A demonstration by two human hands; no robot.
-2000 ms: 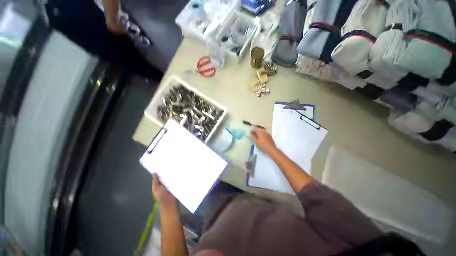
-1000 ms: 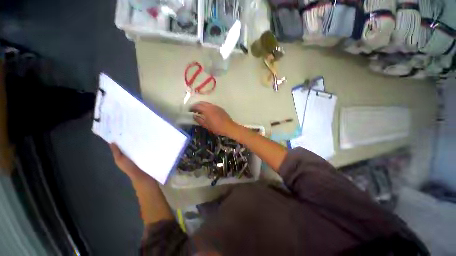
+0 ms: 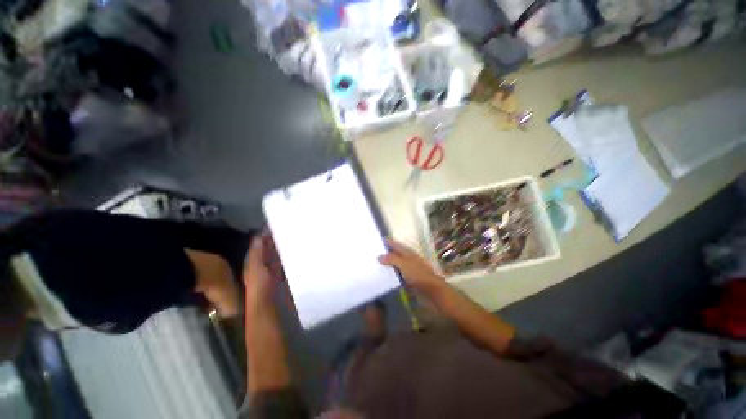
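Note:
A clipboard with white sheets [image 3: 331, 245] is in front of me, left of the table. My left hand [image 3: 262, 266] holds its left edge. My right hand [image 3: 409, 263] is at its right edge and grips it there; the fingertips are blurred. A white tray [image 3: 489, 272] heaped with small metal pieces [image 3: 483, 229] stands on the table right of my right hand. Red-handled scissors [image 3: 425, 154] lie above the tray. A dark pen [image 3: 557, 168] lies right of the tray, near a turquoise ring [image 3: 561, 214].
More clipboards with white sheets [image 3: 626, 176] and a flat whitish stack [image 3: 703, 131] lie on the right. White trays [image 3: 372, 121] hold small clear bags at the back. Bundled fabric goods [image 3: 564, 29] line the back. A person's arm and dark sleeve [image 3: 214, 278] are at left.
My right hand has moved from beside the metal pieces tray to the clipboard's right edge. The view has shifted left, and another person shows at left. The pen lies on the table since the second frame.

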